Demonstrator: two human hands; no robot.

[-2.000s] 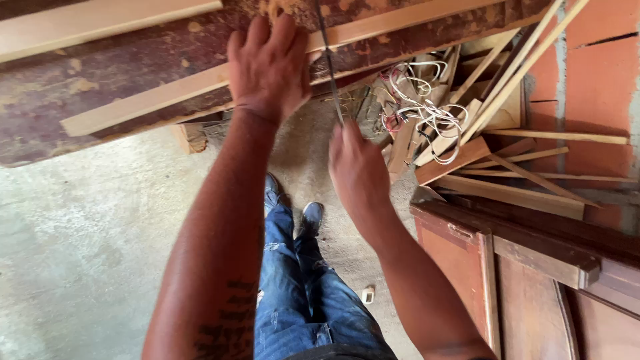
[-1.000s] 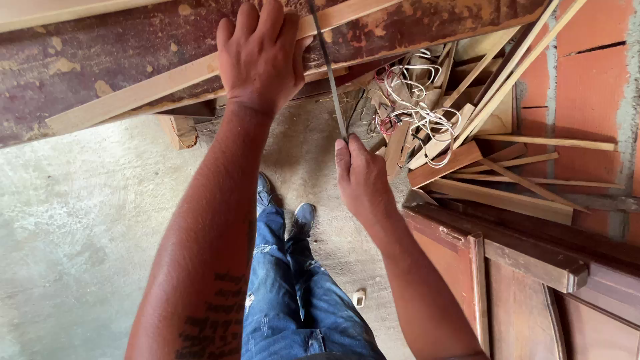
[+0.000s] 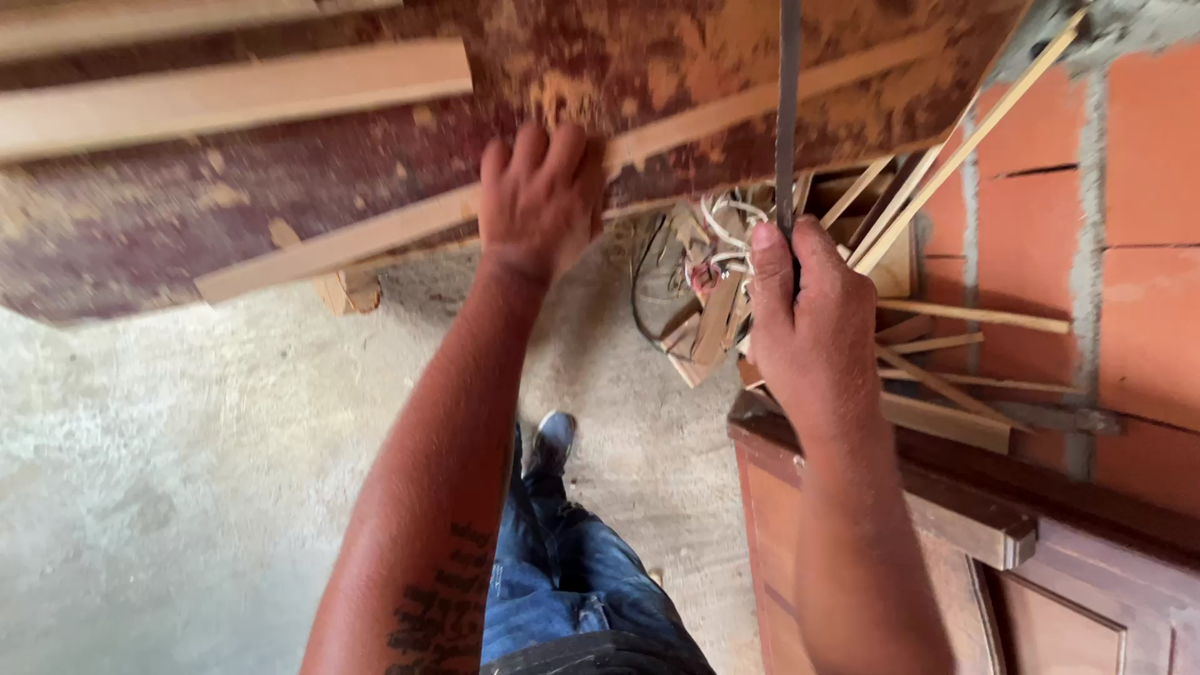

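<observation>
A long, thin wooden strip (image 3: pixel 347 239) lies slantwise across the stained wooden workbench top (image 3: pixel 122 220), its left end reaching the near edge. Pressed down on the strip's middle, my left hand (image 3: pixel 539 202) hides that part of it. In my right hand (image 3: pixel 816 309) is the end of a long, narrow metal blade (image 3: pixel 787 112), perhaps a saw blade or file; it points away from me and passes over the strip to the right of my left hand. My grip covers the near end of the blade, and its far end is out of view.
Wider boards (image 3: pixel 225 89) lie at the bench's upper left. Below the bench's right part are offcuts (image 3: pixel 717 319) and tangled white cable (image 3: pixel 727 225). Long sticks (image 3: pixel 975 141) lean by a brick wall (image 3: pixel 1148 309). A dark wooden panelled piece (image 3: pixel 966 525) stands at lower right.
My right hand has moved to the right, away from my left hand, with the blade still in it. My left hand stays on the strip. The view has shifted somewhat.
</observation>
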